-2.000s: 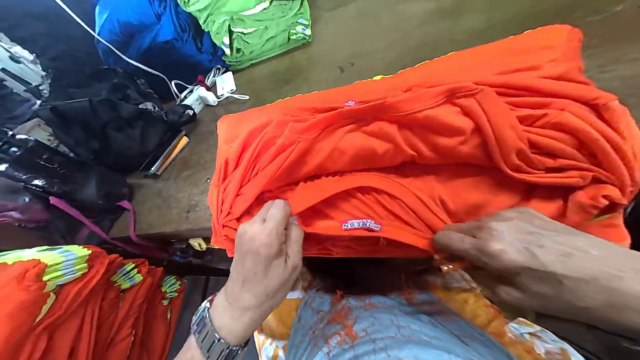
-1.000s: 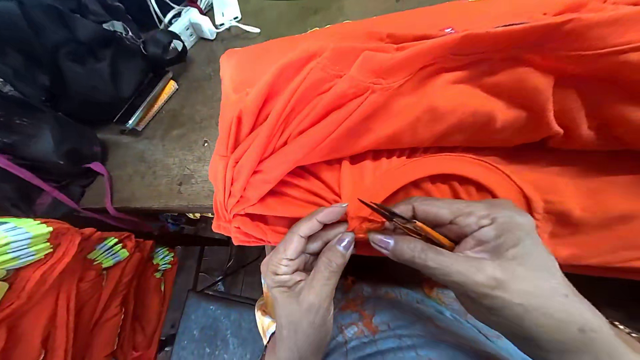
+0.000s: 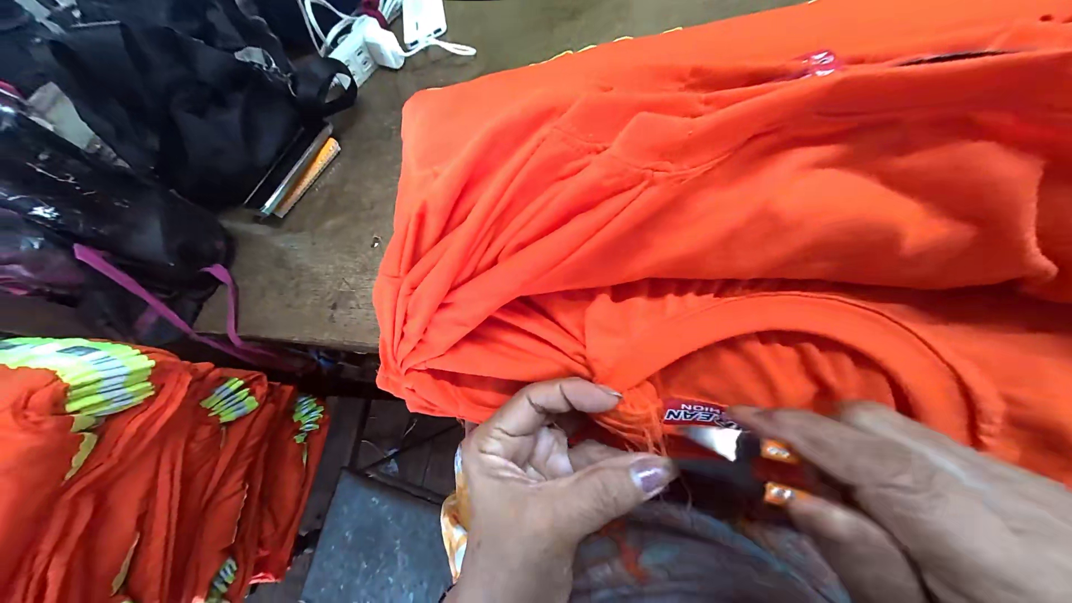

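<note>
A stack of orange shirts (image 3: 737,193) lies on the table, the nearest one with its ribbed neckline (image 3: 804,310) and a woven neck label (image 3: 695,412) that bears writing. My left hand (image 3: 561,469) pinches loose orange threads (image 3: 638,419) at the shirt's edge, left of the label, between thumb and fingers. Just right of it, my right hand (image 3: 888,486) holds small thread snips (image 3: 754,456) with orange handles. Their blades point left toward the threads and are partly blurred, and part of the right hand's grip is hidden.
Black bags (image 3: 167,109) with a purple strap (image 3: 151,301) stand at the left. By them on the wooden table (image 3: 293,276) are an orange-edged flat item (image 3: 308,176) and a white power strip (image 3: 356,54). Orange garments with yellow-green bands (image 3: 167,469) are piled lower left, beside a dark seat (image 3: 377,536).
The right hand, bare-looking at the neckline two seconds ago, has held the snips since the middle frame. It has shifted slightly right since then. The left hand stays at the shirt's edge; the view has moved closer.
</note>
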